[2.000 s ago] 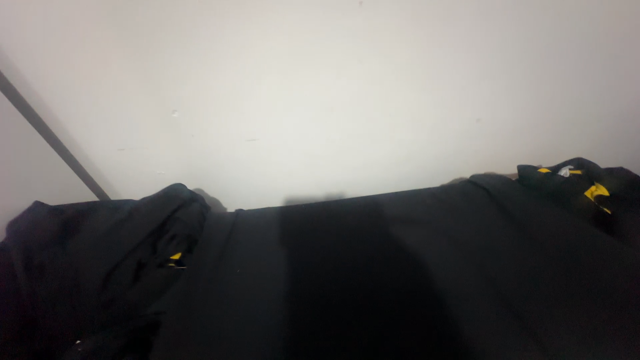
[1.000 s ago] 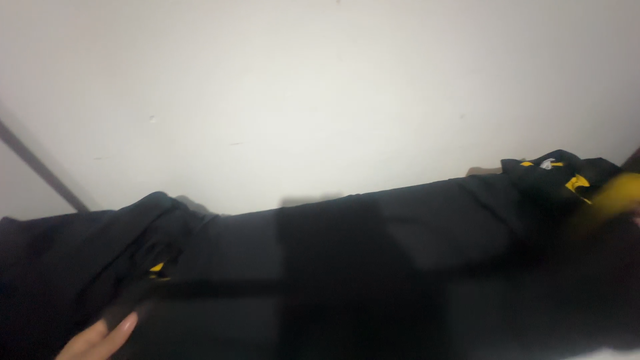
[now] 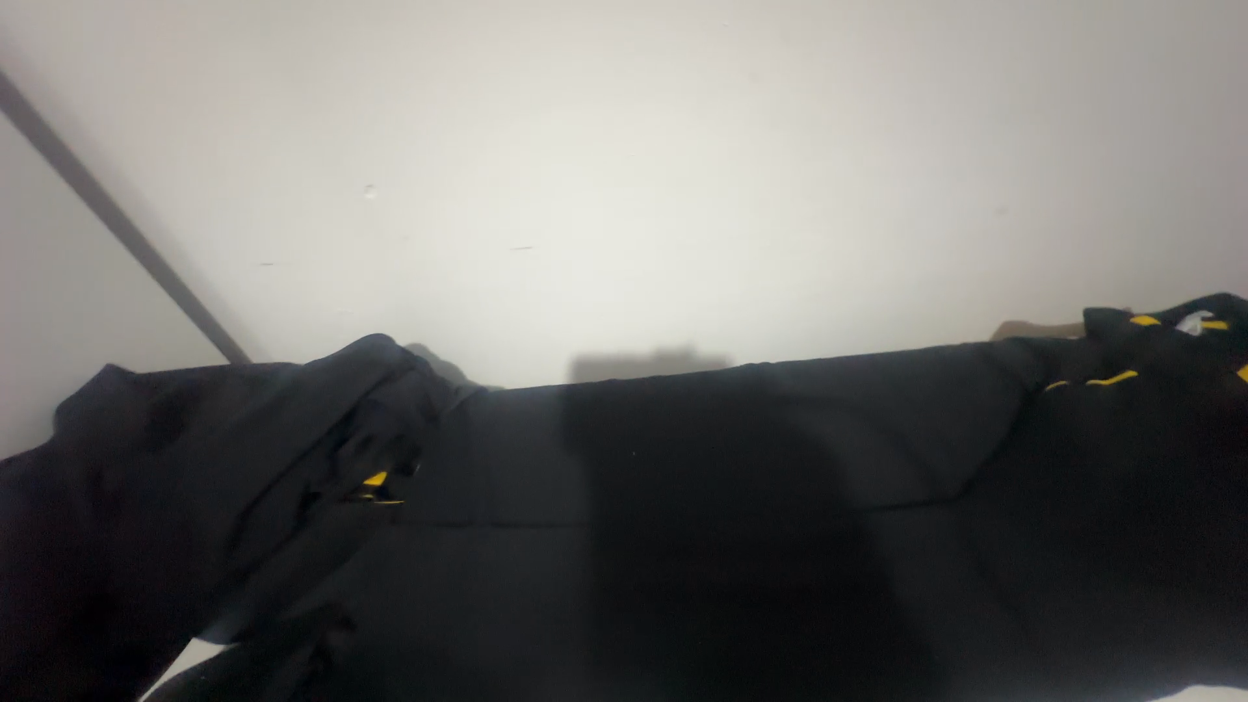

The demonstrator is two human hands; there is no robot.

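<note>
Black fabric (image 3: 507, 604), which looks like a garment or several garments, spreads across the lower half of the head view. On the left the cloth is bunched in raised folds (image 3: 283, 419), with a small yellow detail (image 3: 375, 480) among them. At the right, another bunched part (image 3: 1160, 341) shows yellow pieces and a small whitish piece (image 3: 1193, 323). A seam or fold line crosses the flatter middle. Neither my left hand nor my right hand is in view, so what they hold cannot be seen.
Behind the fabric is a pale, lightly marked surface (image 3: 624, 175). A dark narrow strip (image 3: 127, 229) runs diagonally at the upper left. A shadow falls over the middle of the cloth. White patches show at the lower left (image 3: 185, 668) and the lower right edge.
My left hand, at the lower left a second ago, and the partly seen hand at the right edge have gone out of view. A seam or fold line now shows across the middle cloth.
</note>
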